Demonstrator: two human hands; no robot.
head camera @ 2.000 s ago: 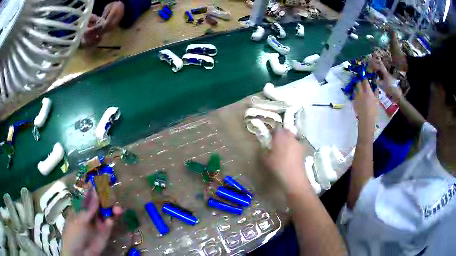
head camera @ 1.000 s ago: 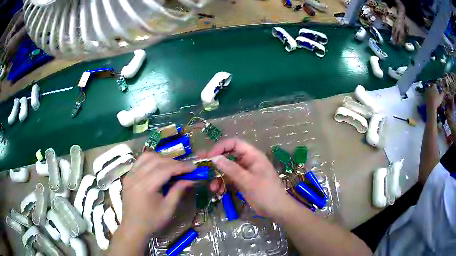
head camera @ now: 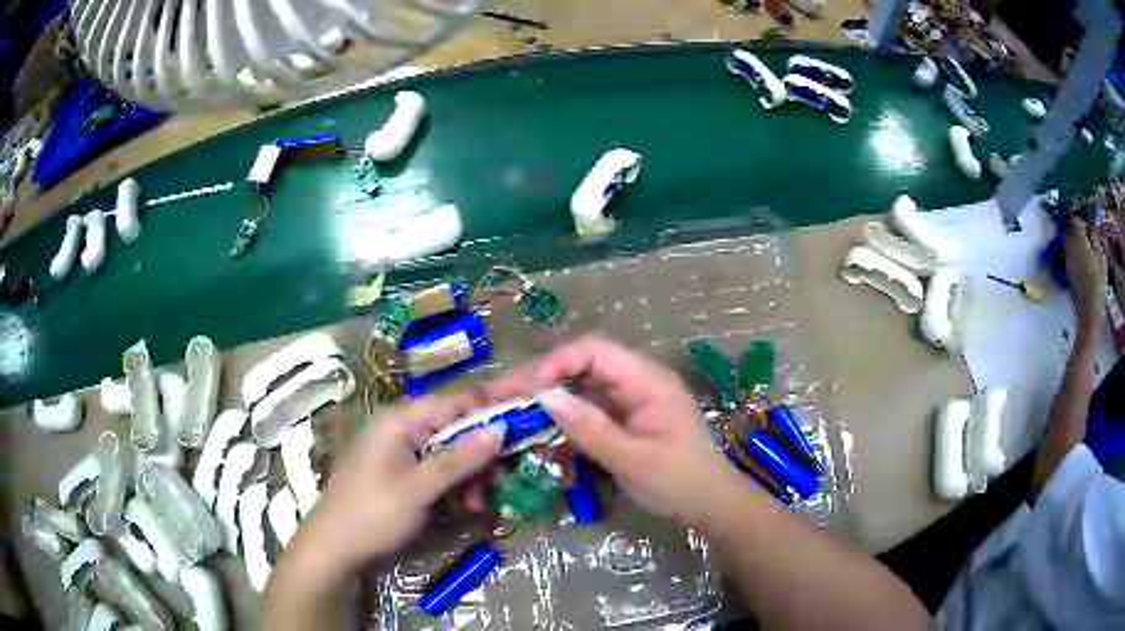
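Observation:
My left hand (head camera: 401,475) and my right hand (head camera: 629,425) hold a white housing half (head camera: 455,434) between them over the clear blister tray (head camera: 654,579). A blue battery cell (head camera: 524,425) lies in the housing, with my fingers on it. A green circuit board (head camera: 527,488) hangs just below the housing. Blue cells with a tan pad (head camera: 444,351) lie behind my left hand. A single blue cell (head camera: 459,579) lies in front, and more cells (head camera: 785,464) with green boards (head camera: 740,366) lie to the right.
Many white shells (head camera: 173,530) lie at left, others (head camera: 970,444) at right. The green conveyor belt (head camera: 518,148) carries housings and wired cells. A white fan grille (head camera: 247,49) is at top left. A screwdriver (head camera: 1028,290) lies on a white sheet (head camera: 1005,345). Another person's arm (head camera: 1086,333) is at right.
My left hand, earlier at the left with a padded cell, and my right hand, earlier at the right-side shells, have come together. The blue cell now sits in a white housing. The view has turned left.

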